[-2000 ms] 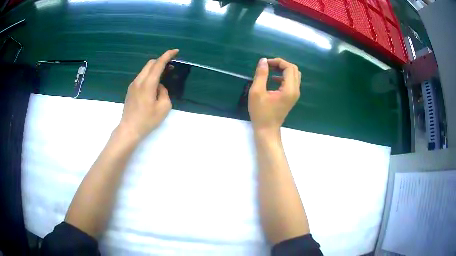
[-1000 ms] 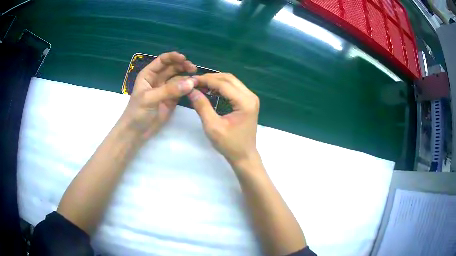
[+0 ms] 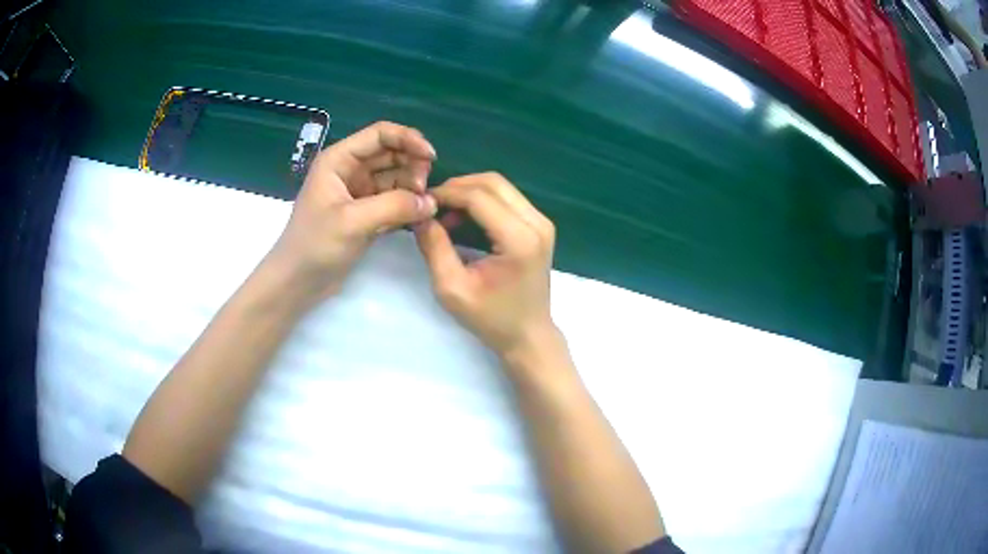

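Observation:
A phone frame [image 3: 179, 135] lies on the green surface [image 3: 650, 206] at the left, with orange edging at its left end and a white-silver patch near its right end. My left hand [image 3: 363, 206] is just right of the frame, and its fingers may overlap the frame's right end in view. My right hand [image 3: 493, 243] faces it, and the thumbs and fingertips of both hands meet above the edge of the white mat [image 3: 379, 411]. Whatever may be between the fingertips is too small or hidden to tell.
Red pocketed trays [image 3: 813, 65] stand at the upper right. A dark tray or object [image 3: 27, 141] is along the left edge, with a thin dark frame above it. A printed paper sheet [image 3: 915, 492] lies at the lower right, below machine parts.
The orange-edged frame has shifted left from behind my hands and shows nearly whole. My hands, apart two seconds ago, came together at the fingertips and remain so, slightly lower.

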